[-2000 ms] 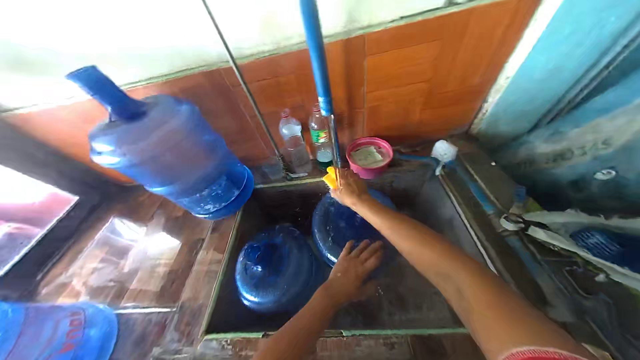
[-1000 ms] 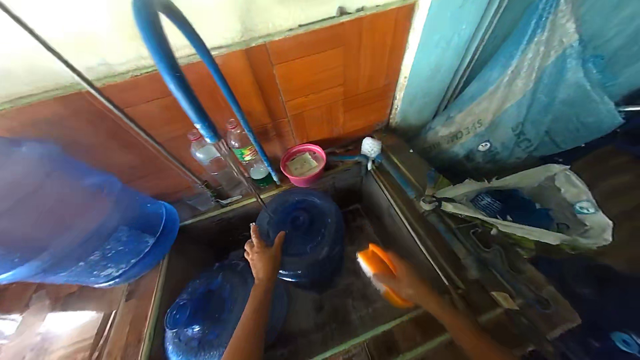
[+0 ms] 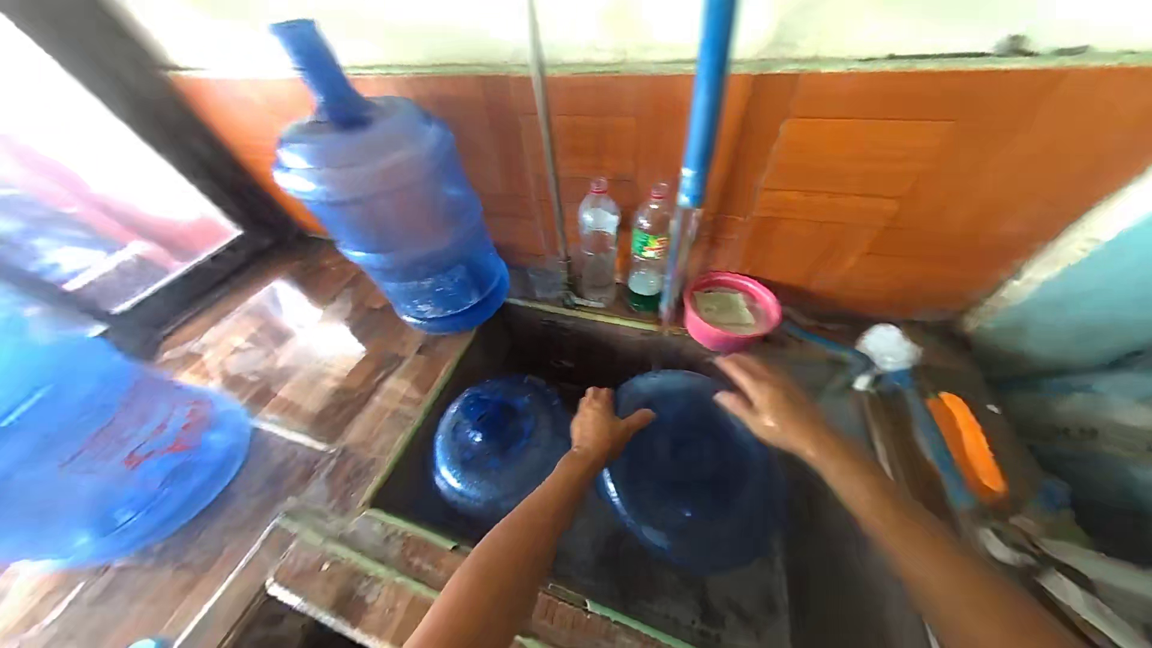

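Two blue plastic water jugs sit in a dark sink basin: the left jug [image 3: 499, 450] with its neck facing up, the right jug [image 3: 693, 486] larger in view. My left hand [image 3: 605, 427] rests against the upper left side of the right jug, thumb apart from the fingers. My right hand [image 3: 765, 405] is at that jug's upper right, fingers spread and holding nothing; whether it touches is unclear. Above the jug hangs a blue hose [image 3: 708, 99] with a clear end. An orange-handled brush [image 3: 967, 445] lies on the ledge right of the basin.
A tall blue jug [image 3: 396, 216] stands on the tiled counter at the left, another blue jug [image 3: 108, 441] nearer. Along the back edge are two plastic bottles [image 3: 598, 243], [image 3: 648, 247] and a pink bowl [image 3: 731, 310]. A white-wrapped pipe end [image 3: 888, 348] lies right.
My right hand has let go of the orange brush, which now lies on the right ledge, and has moved to the right jug. The view has swung left.
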